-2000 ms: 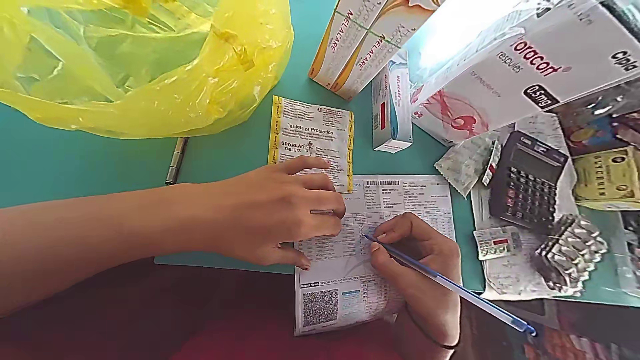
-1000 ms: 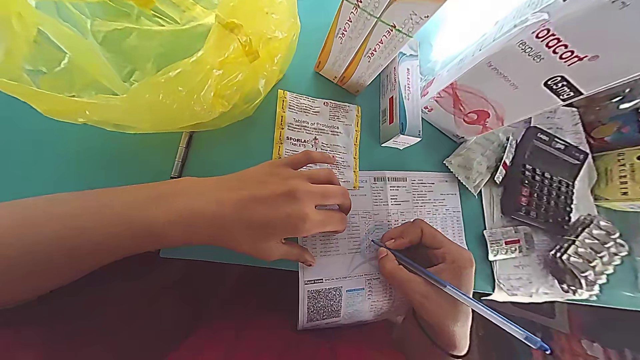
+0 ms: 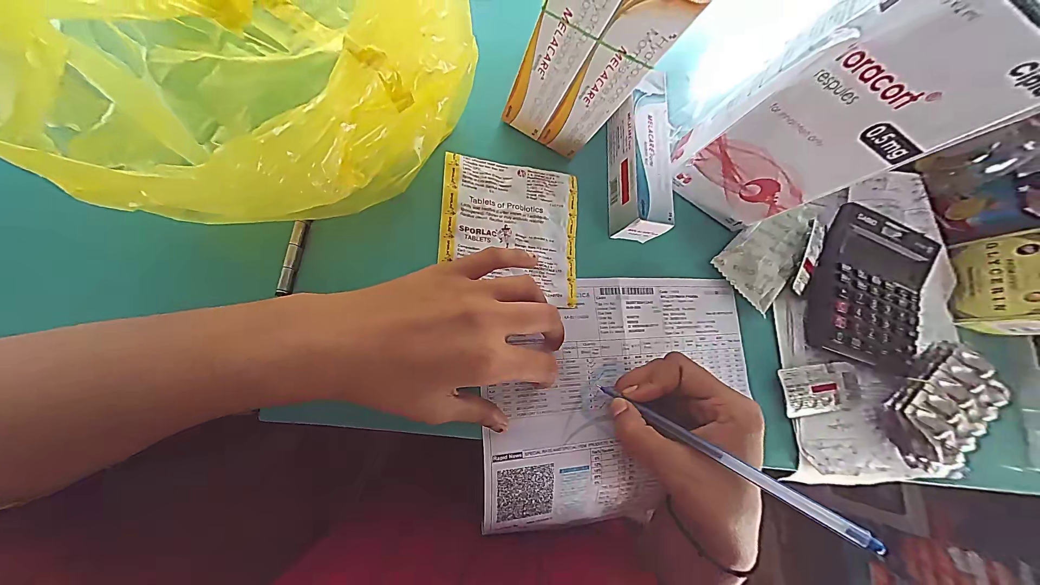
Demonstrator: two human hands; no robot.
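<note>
My right hand [image 3: 699,455] grips a blue ballpoint pen [image 3: 756,475], its tip on a printed paper sheet [image 3: 552,426] with a table and a square code. Flat on the sheet's left part rests my left hand [image 3: 455,337], fingers spread a little, the fingertips by the lower edge of a tablet strip packet [image 3: 512,203] with yellow borders. A short blue-grey piece of something shows between its fingers; what it is I cannot tell. The sheet hangs over the near edge of the green tabletop [image 3: 366,268].
A yellow plastic bag [image 3: 268,122] lies at upper left, a metallic pen [image 3: 292,256] below it. At the right are banded Melacare cartons [image 3: 585,73], a small carton [image 3: 640,162], a large respules box [image 3: 845,106], a Casio calculator [image 3: 873,284], silver blister strips [image 3: 951,406] and a glycerin pack [image 3: 995,280].
</note>
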